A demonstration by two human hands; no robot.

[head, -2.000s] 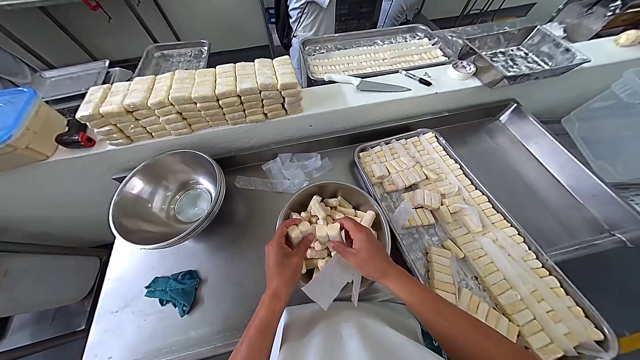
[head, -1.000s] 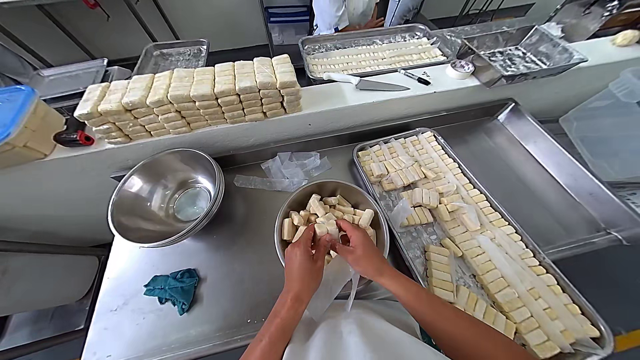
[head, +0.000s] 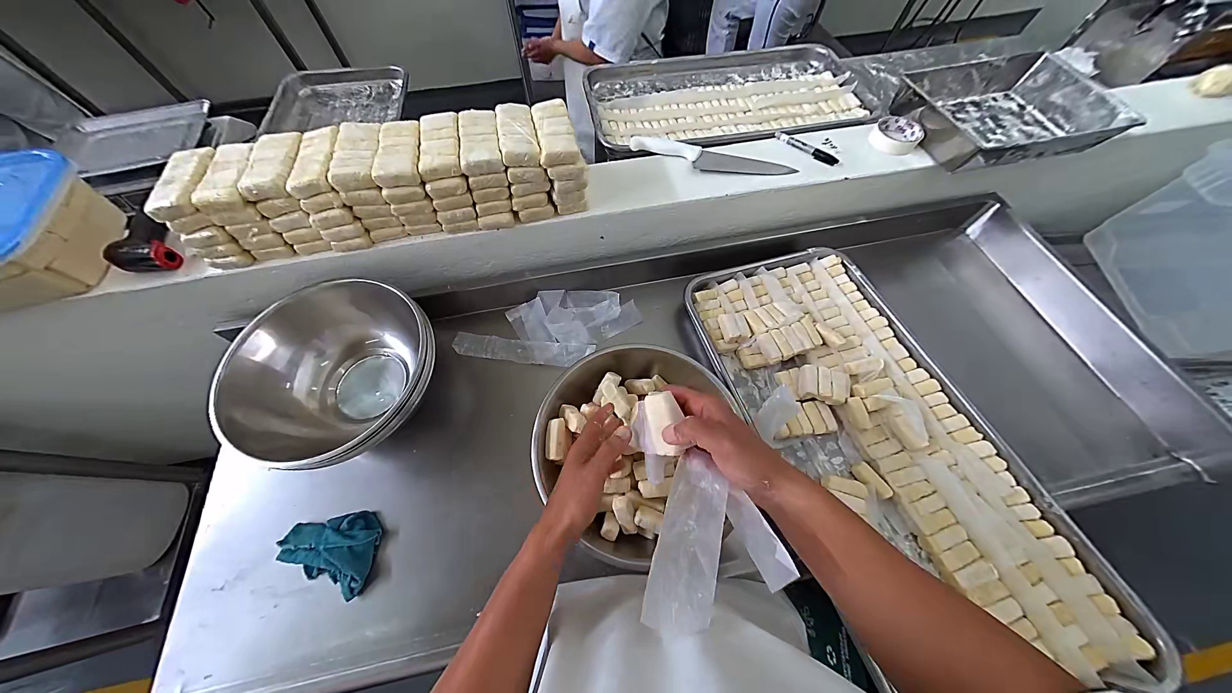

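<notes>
Over a steel bowl (head: pixel 551 481) of pale rectangular pieces, probably dough or cheese, my right hand (head: pixel 722 438) grips one pale piece (head: pixel 661 422) between thumb and fingers. Translucent strips (head: pixel 685 539) hang from beneath that hand over the bowl's near rim. My left hand (head: pixel 585 467) is just left of the piece, above the bowl, fingers extended; whether its fingertips touch the strip there is unclear. To the right, a metal tray (head: pixel 924 380) bears rows of similar pieces with translucent strips laid among them.
Nested steel bowls (head: pixel 279 385), a teal cloth (head: pixel 334 552) and loose translucent strips (head: pixel 568 322) lie on the steel table. The ledge behind carries stacked pale blocks (head: pixel 375 168), a knife (head: pixel 717 157), a marker (head: pixel 807 148), tape (head: pixel 896 135) and a lidded tub (head: pixel 48 231). Beyond stands a person (head: pixel 616 29).
My hands were close together over the bowl; now they are apart, with a pale piece held up in my right hand. The strips hang more visibly over the near rim.
</notes>
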